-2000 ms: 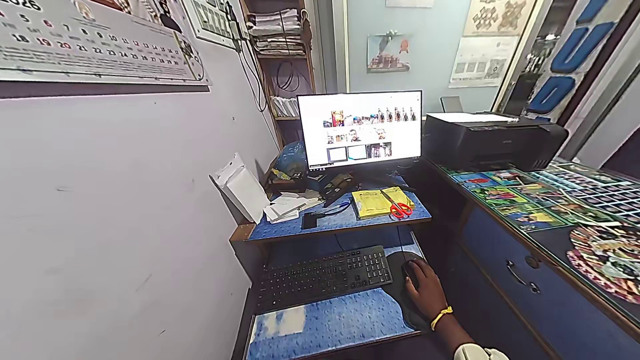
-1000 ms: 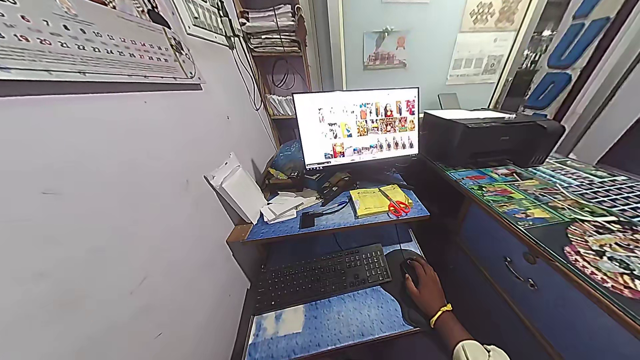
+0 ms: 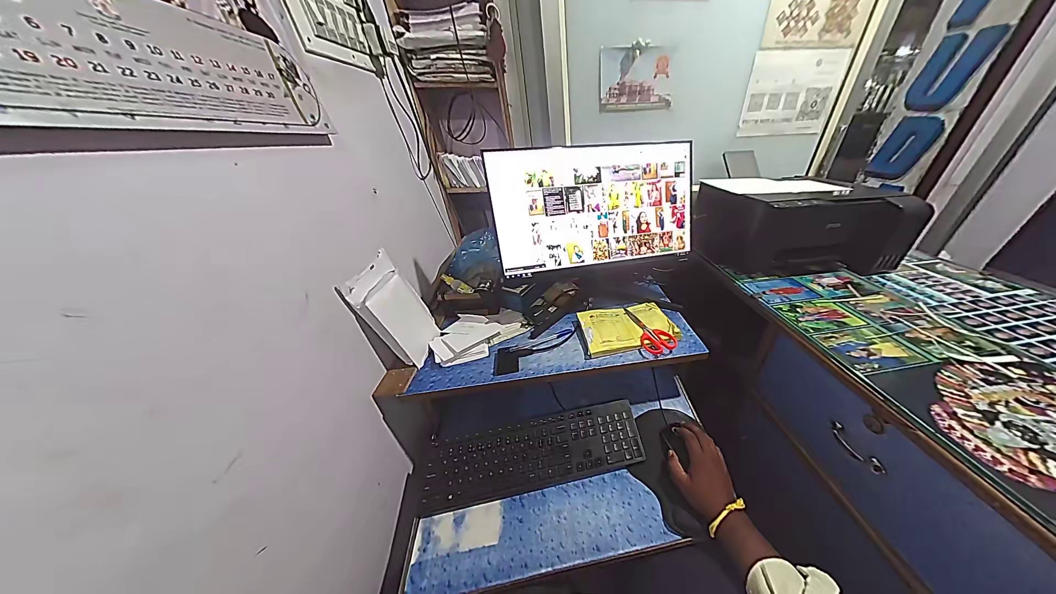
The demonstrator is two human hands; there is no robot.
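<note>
My right hand (image 3: 701, 474), with a yellow band at the wrist, rests over a black computer mouse (image 3: 676, 445) on a dark mouse pad (image 3: 678, 507). Left of it lies a black keyboard (image 3: 536, 454) on the blue-patterned pull-out tray (image 3: 577, 520). My left hand is out of the view. On the shelf above the keyboard stands a lit monitor (image 3: 590, 206) showing rows of small pictures. In front of the monitor, red-handled scissors (image 3: 656, 334) lie on a yellow pad of paper (image 3: 610, 332).
White papers (image 3: 466, 340) and a leaning white packet (image 3: 392, 309) are at the shelf's left, by the wall. A black printer (image 3: 813, 223) stands on the glass-topped counter (image 3: 866, 322) to the right, with photos under the glass. Black cables (image 3: 404, 124) hang by the wall.
The rows of pictures on the monitor have changed from one frame to the following one. My right hand stays on the mouse.
</note>
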